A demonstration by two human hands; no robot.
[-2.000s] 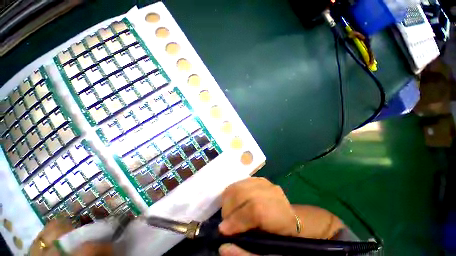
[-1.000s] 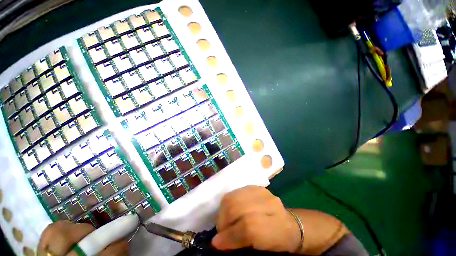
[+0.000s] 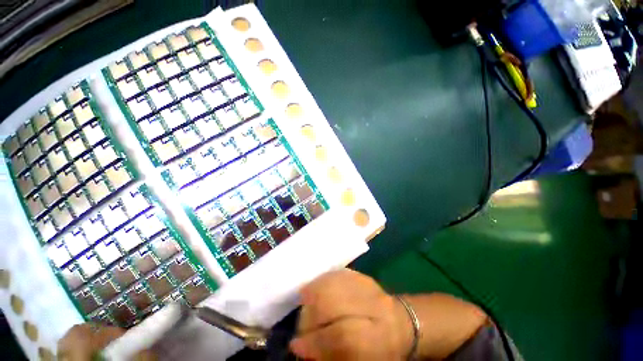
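Observation:
The circuit board panels [image 3: 187,92] lie together on a white carrier [image 3: 321,151]. My right hand [image 3: 349,317] is closed around the black handle of the soldering iron [image 3: 236,326], at the bottom centre. The iron's metal tip points left, close to the lower edge of the lower-left panel. My left hand [image 3: 88,343] is blurred and cut off by the bottom edge. Its white-sleeved finger [image 3: 144,330] lies near the iron tip and the panel edge. I cannot tell whether its fingers hold anything.
A loose white sheet [image 3: 282,271] lies below the panels. Black cables [image 3: 486,134] curve over the green mat [image 3: 416,92] at the right. A yellow-handled tool [image 3: 518,74], a blue bin [image 3: 529,28] and a white device [image 3: 592,67] are at the upper right.
Over the last second the carrier and bench shifted slightly left in view. The iron stays in my right hand. The thin strand seen near my left fingertips a second ago does not show now.

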